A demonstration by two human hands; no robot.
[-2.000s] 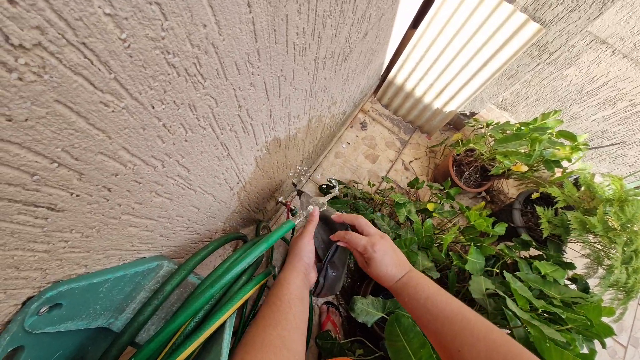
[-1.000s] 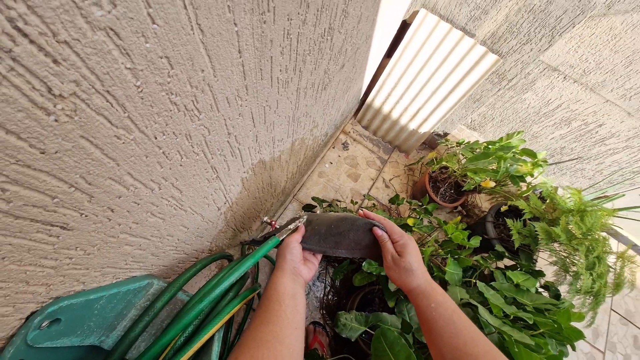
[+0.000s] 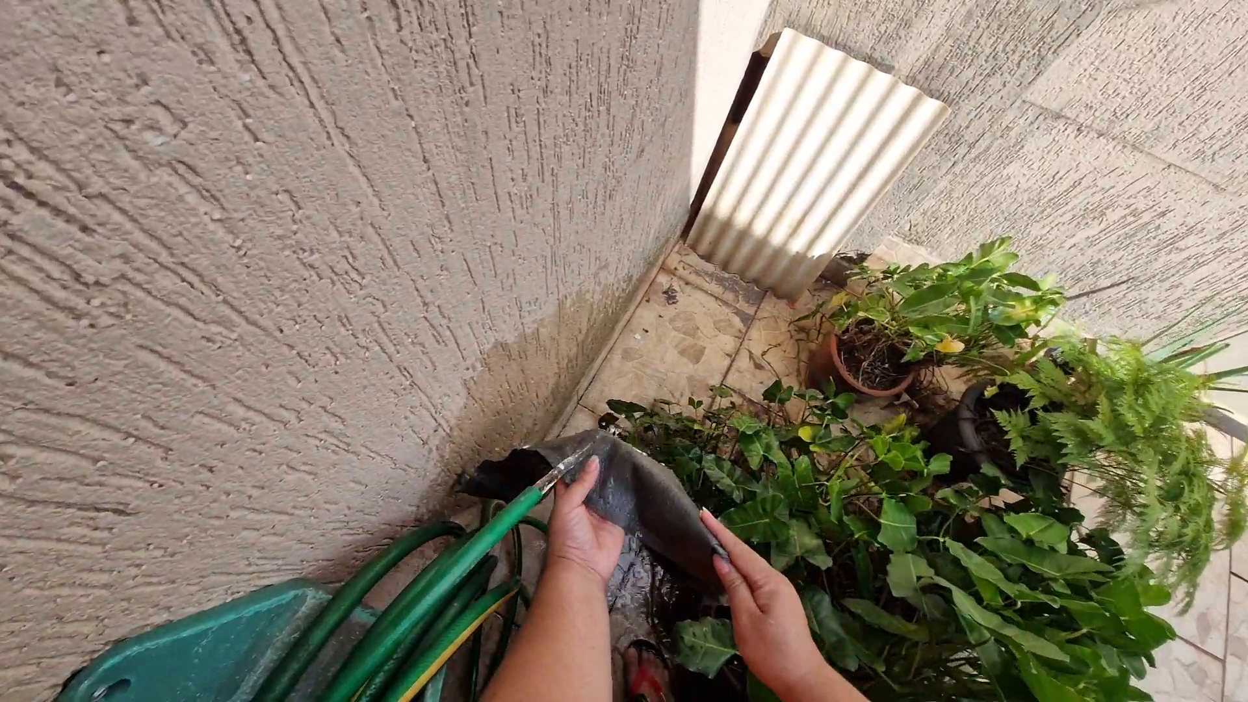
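My left hand [image 3: 585,531] grips the end of a green garden hose [image 3: 463,570] near its metal tip, and water runs from it over a dark grey, wet flexible sheet [image 3: 639,487]. The sheet's material is not certain; it may be cloth or rubber. Its left part lies behind the hose tip, towards the wall. The right edge of the sheet is pinched between the thumb and fingers of my right hand [image 3: 765,595]. Part of the left palm lies against the sheet, so its hold there is partly hidden.
A rough textured wall [image 3: 322,244] rises at the left, with a green plastic hose holder [image 3: 205,643] below. Leafy plants [image 3: 907,565] crowd the right, near a terracotta pot [image 3: 863,366]. A corrugated panel [image 3: 819,156] leans beyond the tiled floor [image 3: 673,341]. A foot in a sandal shows below.
The dark sheet, bunched two seconds ago, was stretched between both hands a second ago. Now it spreads further left behind the hose tip, and my right hand has moved lower along with its right edge.
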